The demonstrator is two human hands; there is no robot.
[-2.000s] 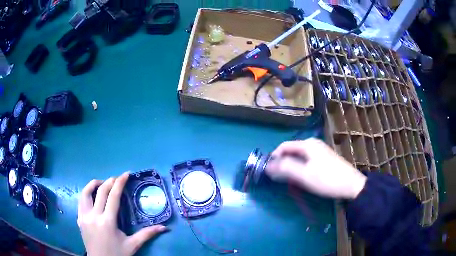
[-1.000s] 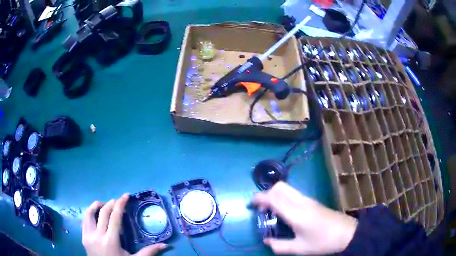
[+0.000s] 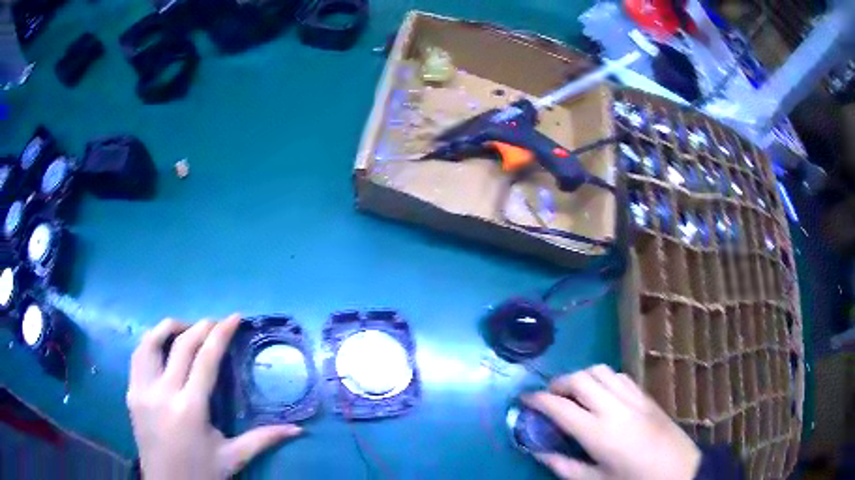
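My left hand [image 3: 192, 398] grips the left side of a black speaker frame [image 3: 307, 375] lying on the green table; the table shows through its round hole. Beside it on the right lies a second frame [image 3: 405, 361] with a bright white-backed speaker driver [image 3: 373, 364] in its hole and a thin lead wire below. A loose driver [image 3: 520, 328] lies dark side up right of the frames. My right hand [image 3: 609, 422] holds another driver [image 3: 544, 427] low at the table, partly hidden by the fingers.
A shallow cardboard box [image 3: 487, 232] holds a glue gun [image 3: 511, 141] with an orange trigger. A divided carton [image 3: 689, 323] with drivers in its far cells stands at the right. Finished speakers [image 3: 39, 242] are at the far left, with black housings [image 3: 120, 167] behind.
Since two seconds ago, one driver has come to rest on the table, and my right hand has moved nearer me with another. My left hand stays on the frame. The camera view has shifted.
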